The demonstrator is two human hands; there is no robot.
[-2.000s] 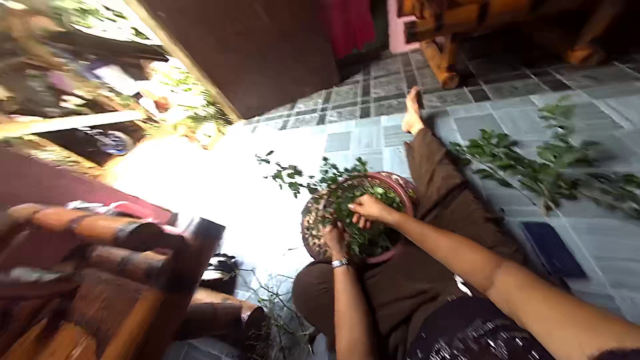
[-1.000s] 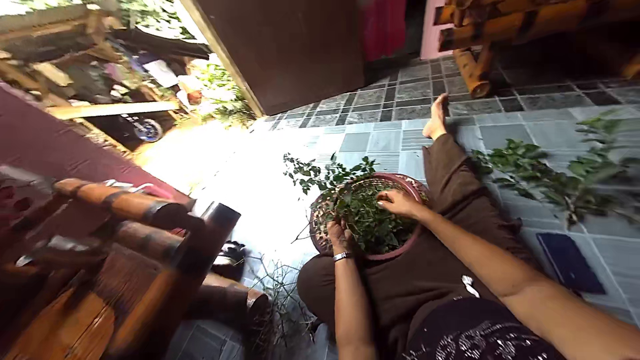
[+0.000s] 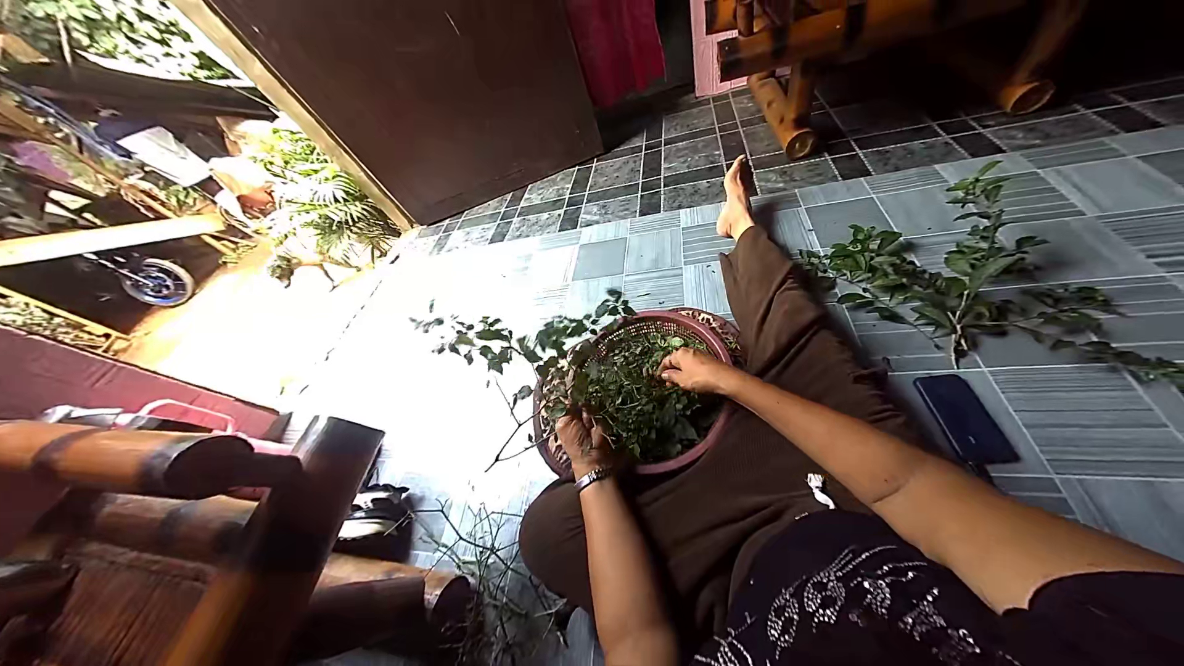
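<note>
A round reddish plastic basket (image 3: pixel 689 460) sits by my lap, with green leaves and sprigs (image 3: pixel 638 393) in it. My left hand (image 3: pixel 583 442), with a metal-banded watch or bracelet at the wrist, grips a leafy branch (image 3: pixel 532 351) at the basket's left side; the branch spreads up and left past the rim. Over the right part of the basket is my right hand (image 3: pixel 689 370), its fingertips pinched together at the leaves; whether a leaf is between them is too small to tell. Another leafy branch (image 3: pixel 962 305) lies on the tiles to the right.
Bare thin twigs (image 3: pixel 490 573) lie on the floor at lower left, beside a bamboo chair (image 3: pixel 287 536) and a shoe (image 3: pixel 375 513). A dark phone or phone case (image 3: pixel 967 419) lies right of my leg. More bamboo furniture (image 3: pixel 786 111) stands at the top, near a brown door (image 3: pixel 416 92).
My right hand has moved a little away from my left hand since two seconds ago. The left hand keeps its grip on the branch at the basket's left side.
</note>
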